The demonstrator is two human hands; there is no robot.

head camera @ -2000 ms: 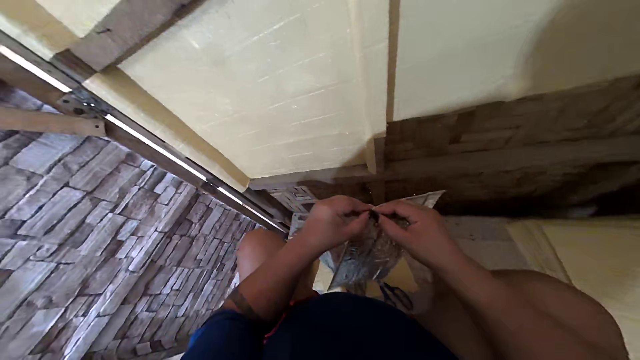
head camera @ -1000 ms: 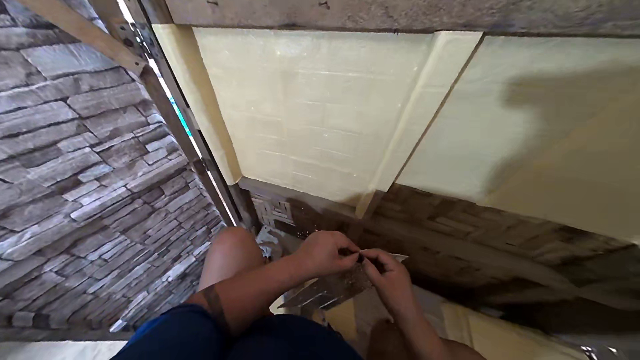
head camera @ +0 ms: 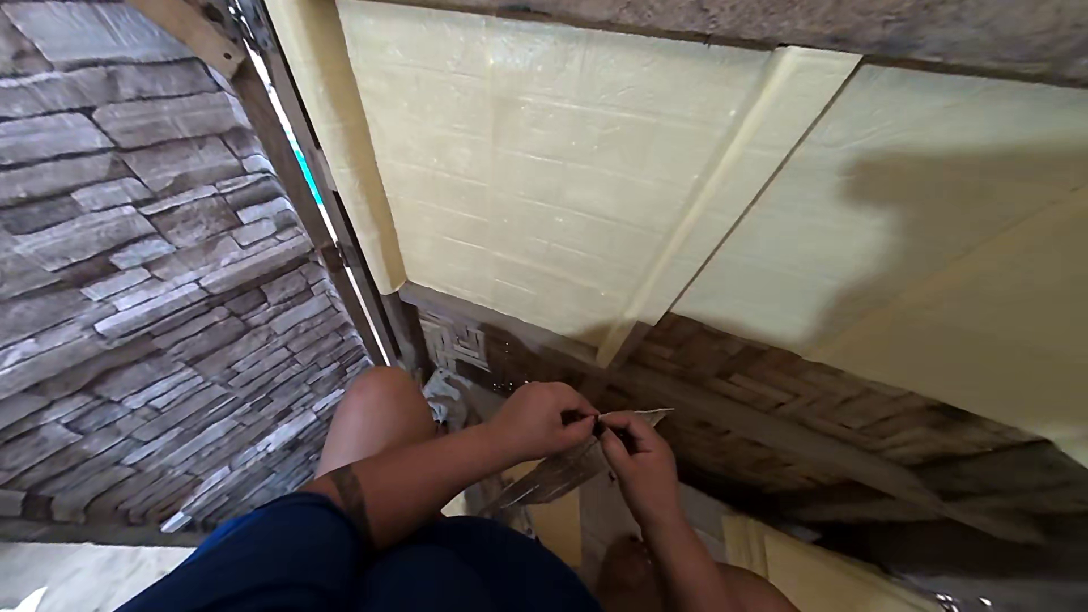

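My left hand (head camera: 544, 418) and my right hand (head camera: 642, 459) meet low in the middle of the view, their fingertips pinched together. A small dark thing (head camera: 597, 419) sits between the fingertips, too small to name. Beneath the hands lies a thin, brownish sheet (head camera: 557, 478) with a ragged pale edge; whether either hand touches it I cannot tell. My bare knee (head camera: 382, 412) is left of the left hand. A woven bamboo wall panel (head camera: 731, 374) stands behind the hands, partly dark.
Pale yellow sheeting (head camera: 544, 170) covers the upper wall, with a wooden rail (head camera: 510, 325) along its lower edge. A stone-patterned wall covering (head camera: 170, 255) fills the left side. A crumpled pale thing (head camera: 446, 395) lies beyond the knee. A yellow piece (head camera: 816, 565) is at lower right.
The view has turned, showing more of the upper beam. Both hands stay close together with fingertips meeting. The dark scissors-like handles seen below the hands earliest no longer show.
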